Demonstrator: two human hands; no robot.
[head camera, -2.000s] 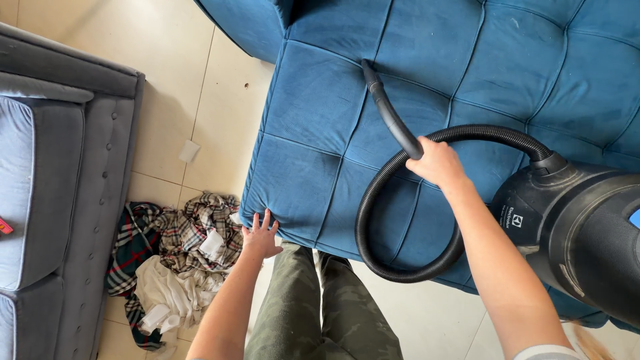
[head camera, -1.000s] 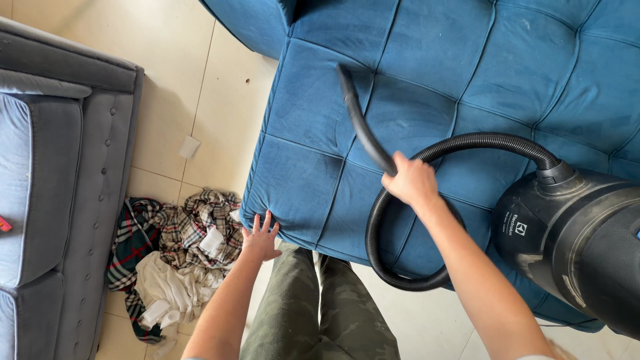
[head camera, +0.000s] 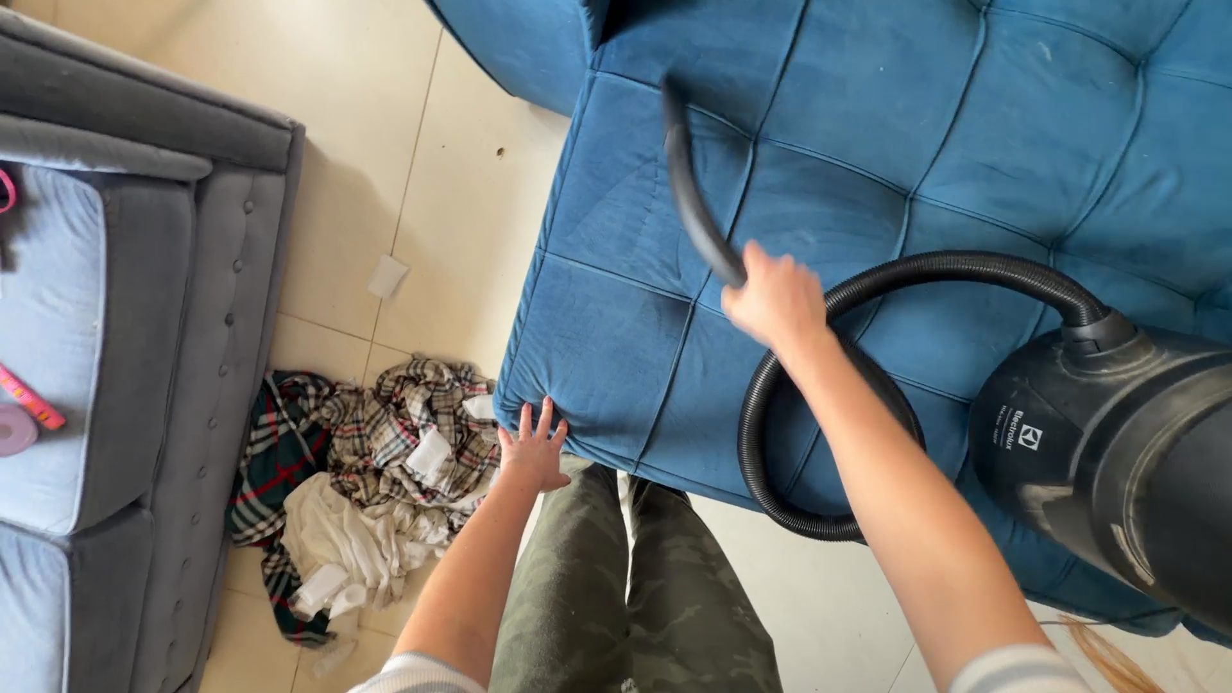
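My right hand (head camera: 778, 296) grips the black curved wand (head camera: 695, 207) of a vacuum cleaner, its narrow tip resting on or just above the blue tufted sofa seat (head camera: 616, 327) near the armrest. From the wand a ribbed black hose (head camera: 760, 452) loops over the seat and joins the Electrolux canister vacuum (head camera: 1097, 452), which sits on the sofa at the right. My left hand (head camera: 534, 450) presses with spread fingers against the front corner of the seat and holds nothing.
Crumpled plaid and cream cloths (head camera: 385, 462) lie on the tiled floor to the left, with white pieces among them. A small white piece (head camera: 388, 276) is on the tiles. A grey buttoned sofa (head camera: 226, 318) stands at far left, with a pink measuring tape (head camera: 31, 397) on its light blue cushion.
The wand's tip has swept left across the seat toward the sofa's side edge, and my right hand has moved left with it. My left hand remains at the seat corner.
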